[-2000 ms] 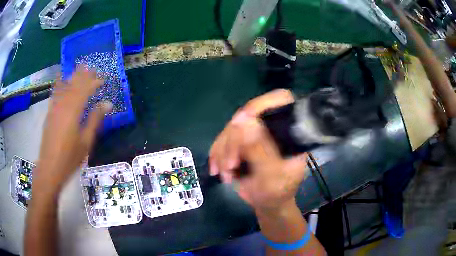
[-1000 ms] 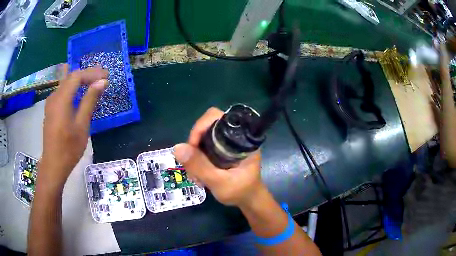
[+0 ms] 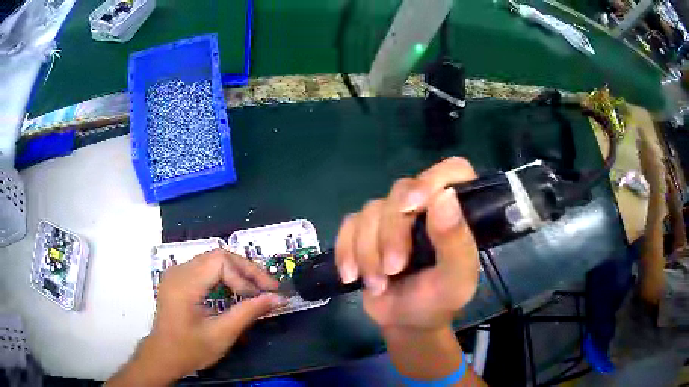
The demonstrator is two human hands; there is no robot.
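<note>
My right hand [image 3: 415, 249] grips the black electric screwdriver [image 3: 491, 208], which lies slanted with its tip down to the left. My left hand [image 3: 204, 310] has thumb and fingertips close together at the screwdriver's tip; whether they hold a screw is hidden. Both are over the right white housing [image 3: 306, 234], which holds a green circuit board [image 3: 302, 257] with a yellow part. The left housing [image 3: 189, 248] stands beside it, largely covered by my left hand. The blue screw bin [image 3: 211, 185] holds a mass of small silver screws [image 3: 181, 128] behind my left hand.
A third housing with a board [image 3: 59, 264] lies on the pale sheet [image 3: 113, 181] at left. A metal post [image 3: 408, 45] and black block [image 3: 446, 87] stand at the back. Another housing [image 3: 121, 19] is beyond the bin. Another person's arm [image 3: 651, 189] shows at right.
My left hand has come from above the screw bin to the screwdriver's tip at the right housing. The screwdriver has swung from upright to slanted, its rear end now to the right.
</note>
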